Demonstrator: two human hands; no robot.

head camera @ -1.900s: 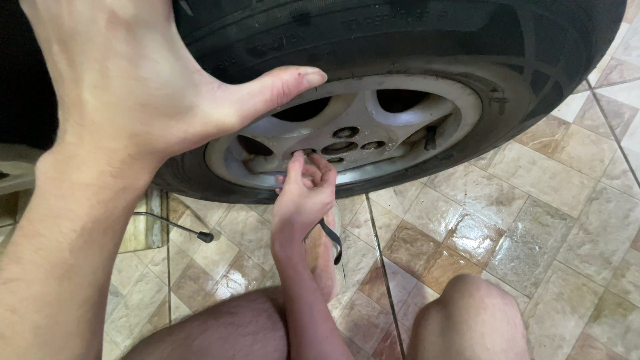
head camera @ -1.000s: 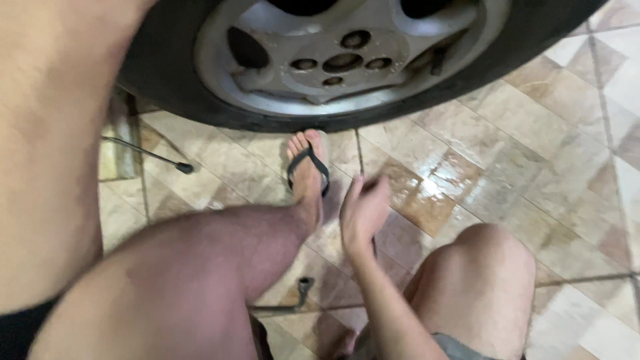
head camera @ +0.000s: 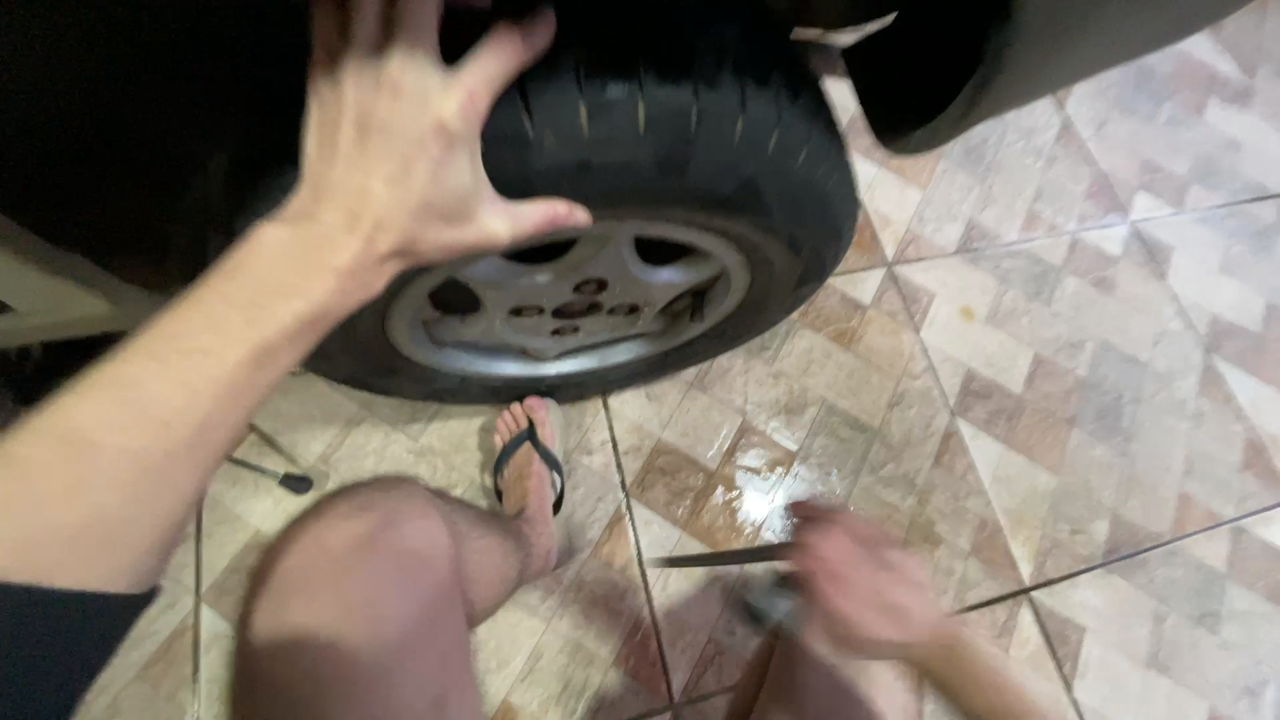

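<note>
My left hand (head camera: 400,150) has its fingers spread against the upper left of a black car tire (head camera: 680,130), with the thumb over the sidewall. The silver alloy wheel (head camera: 480,320) shows its hub and several bolt holes below that hand. At lower right my right hand (head camera: 865,580), blurred, is closed around a dark metal bar, probably a lug wrench (head camera: 720,557), which points left above the tiles. The bar's other end is hidden by the hand.
My left foot in a black-strapped flip-flop (head camera: 530,460) stands just below the tire. A thin dark rod with a black tip (head camera: 293,483) lies on the tiled floor (head camera: 1000,450) at left. Car bodywork (head camera: 1080,60) overhangs at upper right. A wet, shiny patch is near my right hand.
My right hand has moved from the wheel hub down to the lower right and has taken hold of the dark bar. My left hand is back in view on the tire. The view has shifted.
</note>
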